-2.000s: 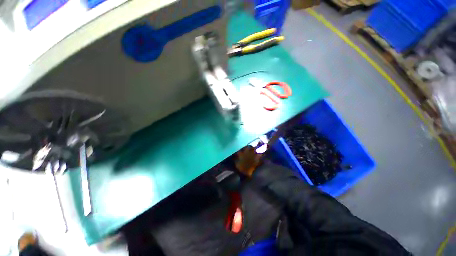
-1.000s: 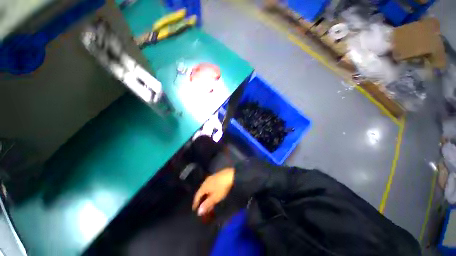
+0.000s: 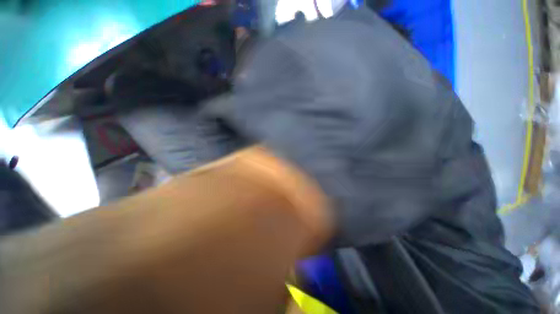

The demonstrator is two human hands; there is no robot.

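My right hand [image 3: 166, 245] is bare, very large and strongly blurred, close to the camera across the lower left. It reaches out of a dark grey sleeve [image 3: 368, 122]; its fingers cannot be made out and run off the picture's edge. Whether it holds anything cannot be told. My left hand is not in view; a dark blurred shape, perhaps a sleeve, lies at the left edge. The green bench top [image 3: 55, 55] shows at the upper left with a bright glare spot.
A blue plastic bin [image 3: 430, 30] stands at the top right, partly hidden behind the sleeve. Beyond it are grey floor, a yellow line [image 3: 529, 122] and a wooden edge. A white surface [image 3: 58, 165] lies at the left. Under the bench it is dark and blurred.
My view has swung down and the machine, pliers and scissors have left the picture. My right hand has come up from beside the bench edge to close before the camera.
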